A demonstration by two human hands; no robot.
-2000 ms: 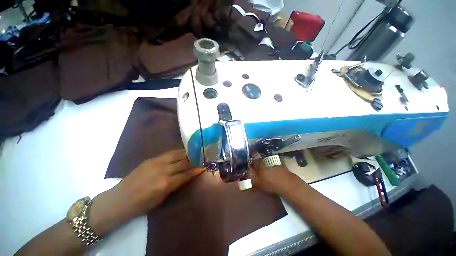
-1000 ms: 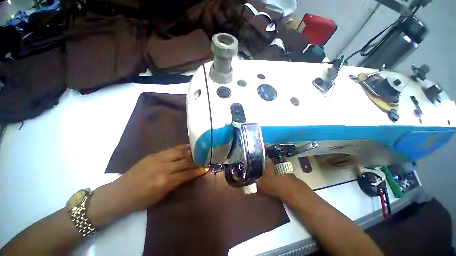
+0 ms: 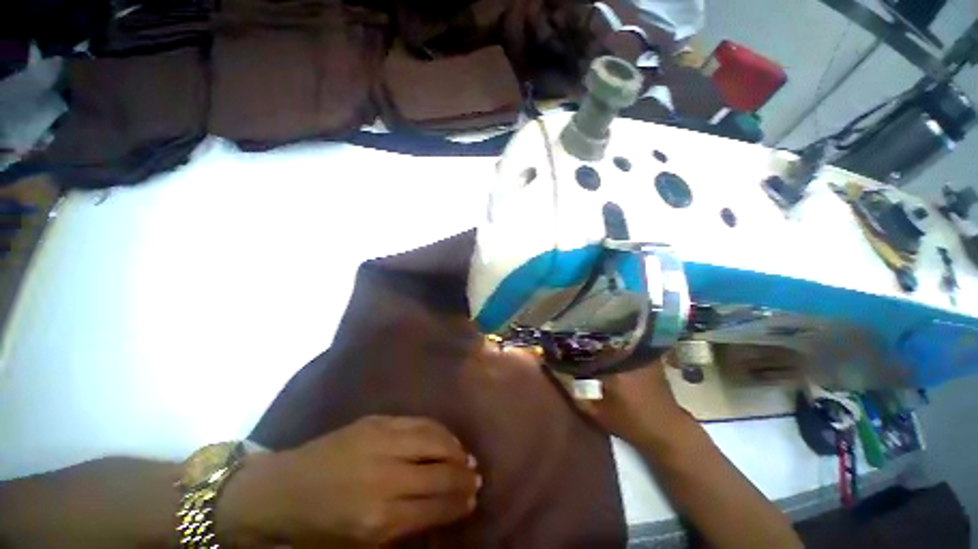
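A dark brown garment panel [image 3: 515, 450] lies on the white machine table and runs under the needle area of the white and blue sewing machine [image 3: 558, 214]. My left hand [image 3: 370, 477], with a gold watch at the wrist, rests on the panel at the lower left, fingers curled; whether it pinches cloth cannot be told. My right hand [image 3: 627, 397] is on the panel just right of the needle area, partly hidden by the machine head and its shiny metal guard [image 3: 663, 306]. The presser foot and needle are mostly hidden.
Stacked brown cut pieces [image 3: 290, 86] lie along the back of the white table [image 3: 193, 300]. A red item [image 3: 747, 75] is at the back right. A red-handled tool [image 3: 846, 466] and a green item [image 3: 867, 429] lie on the right. A dark bottle [image 3: 912, 134] stands behind the machine.
My left hand has moved from beside the needle down towards the wearer. The panel has turned and bunched, with its upper left edge shifted. The view has swung left. My right hand stays by the needle.
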